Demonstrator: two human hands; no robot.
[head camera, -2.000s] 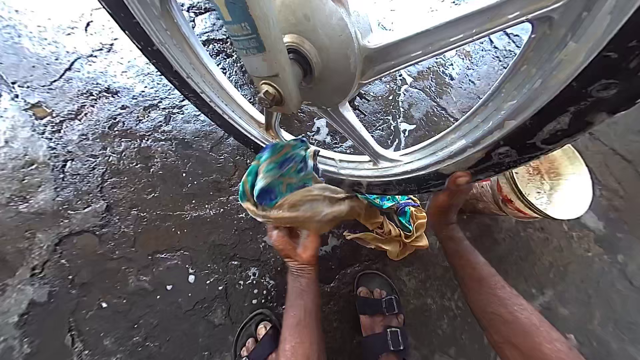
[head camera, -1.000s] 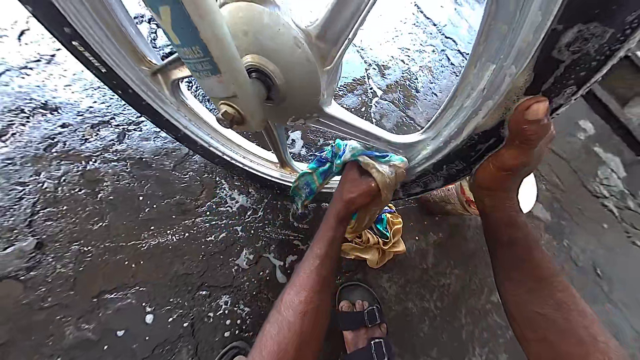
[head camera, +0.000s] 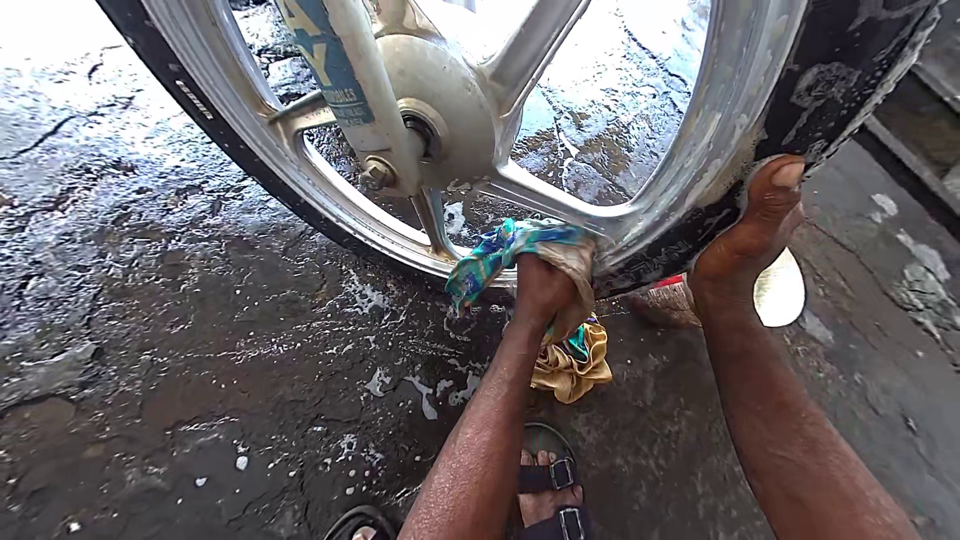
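Note:
My left hand (head camera: 541, 289) grips a wet multicoloured cloth (head camera: 491, 259) and presses it against the lower rim of a cast alloy motorcycle wheel (head camera: 682, 176). Around the outside of the black tyre (head camera: 814, 82), which has suds on it, my right hand (head camera: 742, 240) is clasped on the right; its thumb lies on the sidewall and its fingers are hidden behind. A fork leg (head camera: 367, 97) bearing writing runs down to the axle nut (head camera: 377, 174), left of the hub (head camera: 450, 112). The loose, tan end of the cloth (head camera: 574, 367) hangs or lies below my left hand; which, I cannot tell.
Behind my right wrist a container (head camera: 780, 289) lies on its side, its pale opening to the right. Wet, cracked ground (head camera: 187, 375) with foam patches spreads under the wheel. My sandalled foot (head camera: 551, 480) is close below the cloth. A ledge (head camera: 907, 150) runs along the right edge.
Since two seconds ago, my left hand has shifted right along the rim with the cloth, and my right hand has moved up the tyre. From one second ago both hands look nearly the same.

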